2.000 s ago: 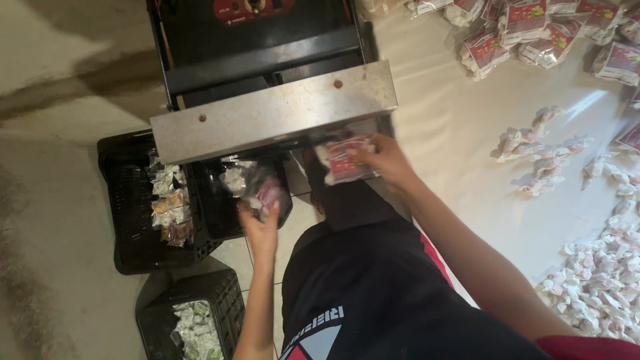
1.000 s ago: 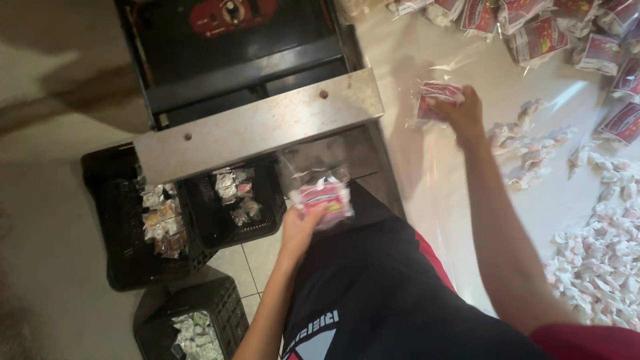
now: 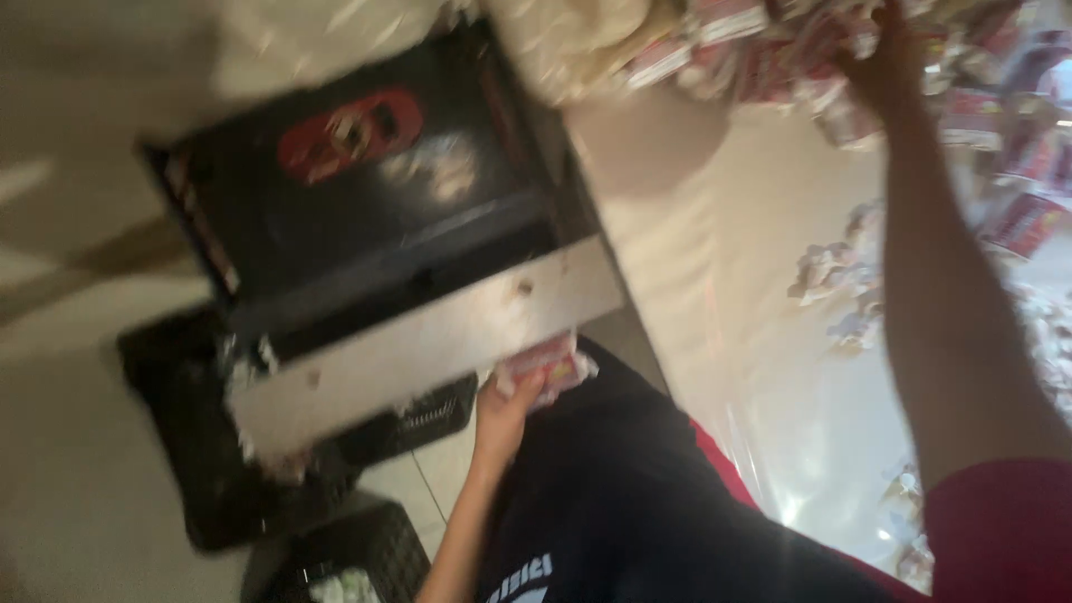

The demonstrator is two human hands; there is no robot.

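My left hand point(image 3: 507, 414) grips a clear plastic packet point(image 3: 548, 368) with a red label and small white wrapped pieces, just below the metal bar of a black machine. Far off at the upper right, my right hand point(image 3: 871, 71) reaches over a pile of similar red-labelled packets point(image 3: 971, 117). Its fingers are spread and blurred, and whether they touch a packet cannot be told.
The black machine point(image 3: 335, 226) has a red panel and a pale metal bar point(image 3: 435, 343) along its near edge. Black plastic crates point(image 3: 180, 452) with small packets stand below left. Loose wrapped pieces point(image 3: 825, 268) lie on the pale table point(image 3: 737, 218).
My right hand has moved from the near part of the table up to the packet pile; the packet it held is no longer seen in it. My left hand still holds its packet. The view has shifted.
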